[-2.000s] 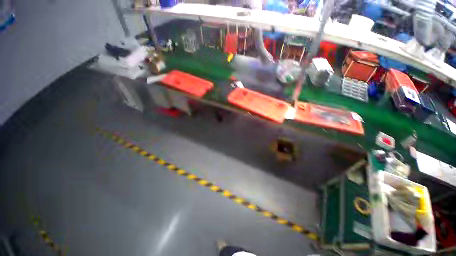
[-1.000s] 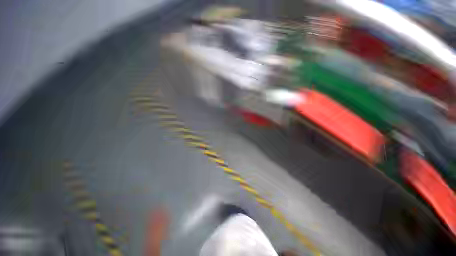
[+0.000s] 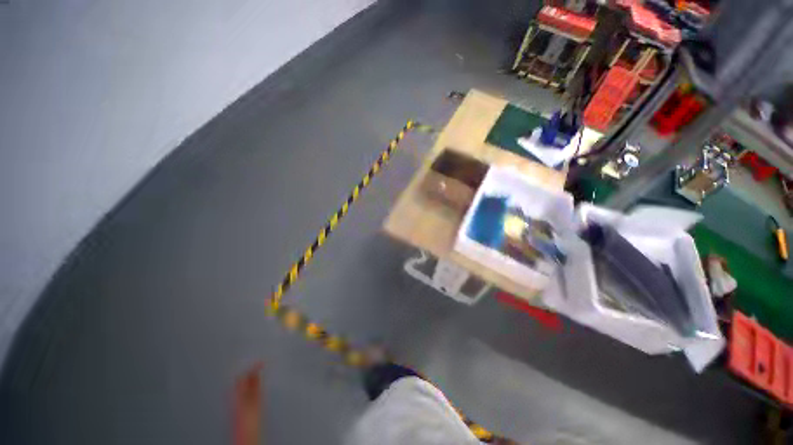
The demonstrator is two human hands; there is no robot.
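Neither of my hands is in view. A light-clothed limb (image 3: 409,417) with a dark end shows at the bottom; it looks like my leg and shoe. In front of me, a bench end with a wooden top (image 3: 417,213) holds a brown open cardboard box (image 3: 452,185). Beside the box stands a white bin (image 3: 509,263) with blue and yellowish items in it. Next to that, a larger white container (image 3: 639,330) holds long dark grey items.
Yellow-black tape (image 3: 339,217) turns a corner on the grey floor. A pale wall (image 3: 156,78) curves along the left. An orange-red tray (image 3: 761,356) lies on the green bench at right. Red-topped racks or stools (image 3: 565,22) stand at the back. An orange-red strip (image 3: 249,404) shows at lower left.
The view has swung left and moved closer to the bench end. The white bins and box now show large, while most of the orange-red trays have left the picture at right.
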